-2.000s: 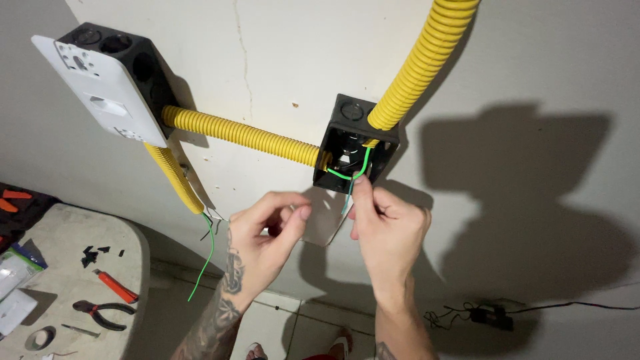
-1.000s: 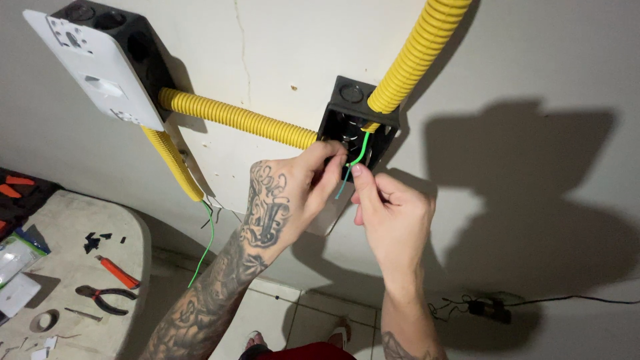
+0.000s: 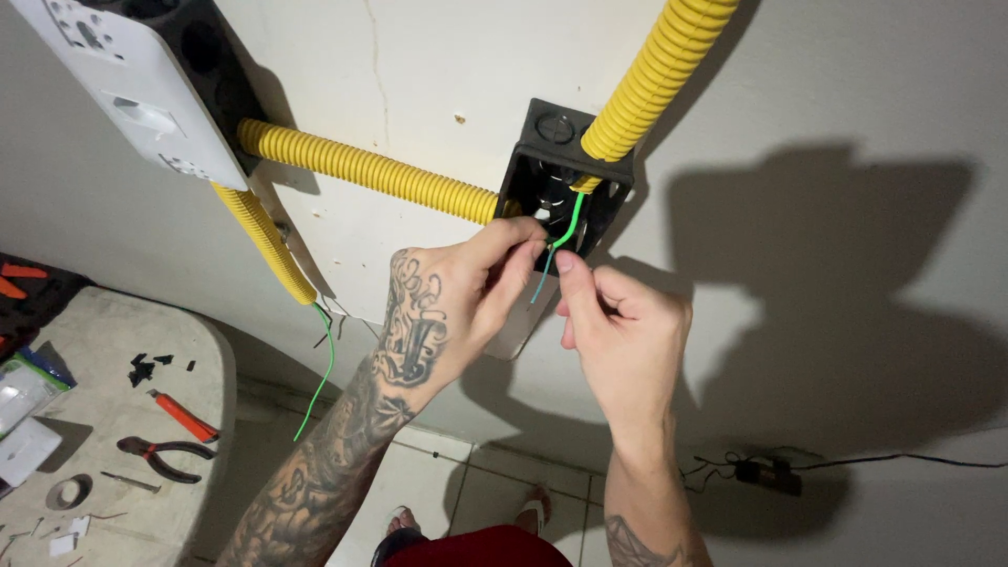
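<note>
A black plastic electrical box (image 3: 555, 130) is on the wall, with yellow corrugated conduit (image 3: 661, 75) entering its top and another yellow conduit (image 3: 370, 169) its left side. A green insulated wire (image 3: 573, 220) comes out of the upper conduit inside the box. My left hand (image 3: 484, 287) pinches the green wire near its end, at the box's lower opening. My right hand (image 3: 622, 323) is just right of it, thumb and fingertips beside the wire; whether it grips the wire cannot be told. A thin blue wire (image 3: 540, 276) hangs between the hands. A white plate (image 3: 516, 335) shows below the box.
At upper left, a white faceplate (image 3: 130, 87) covers another black box (image 3: 201, 47). A loose green wire (image 3: 327, 362) hangs from a lower conduit (image 3: 264, 240). The table (image 3: 213, 378) holds diagonal pliers (image 3: 165, 459), an orange utility knife (image 3: 185, 416), a screwdriver (image 3: 130, 481) and a tape roll (image 3: 68, 492).
My left hand has moved right and up to the wire at the box, from a spot apart from it two seconds ago. My right hand has stayed near the wire.
</note>
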